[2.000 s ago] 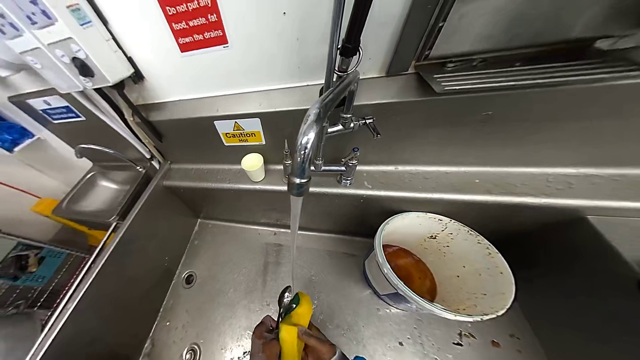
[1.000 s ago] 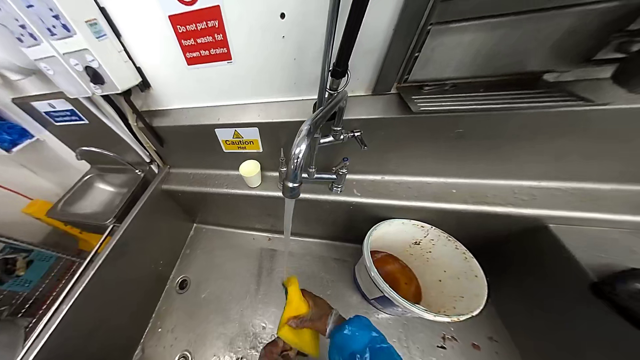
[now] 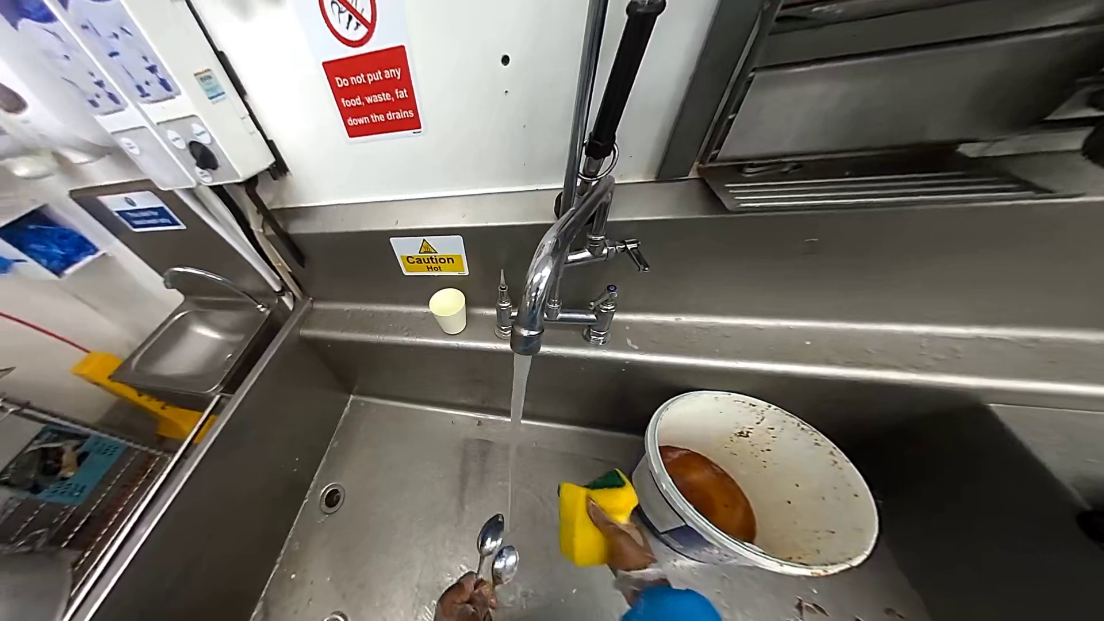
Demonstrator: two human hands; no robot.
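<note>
Two metal spoons (image 3: 490, 535) stand bowls up in my left hand (image 3: 466, 597), which grips their handles at the bottom edge. Water falls from the chrome faucet (image 3: 527, 336) close beside the spoon bowls. My right hand (image 3: 623, 542), with a blue cover at the wrist, is closed around a yellow sponge (image 3: 583, 526) with a green scouring side, just left of a white plastic bucket (image 3: 815, 483). The tilted bucket has food residue on its inner wall and brown liquid at its bottom.
A stainless steel sink (image 3: 405, 483) surrounds the hands, with a drain hole (image 3: 332, 498) at left. A pale yellow cup (image 3: 448, 311) stands on the back ledge beside the taps. A small hand basin (image 3: 194, 345) is at far left. Food bits lie near the bucket.
The hands, together around the sponge earlier, are now apart. The sponge has moved right toward the bucket in my right hand, and the spoons show clearly in my left.
</note>
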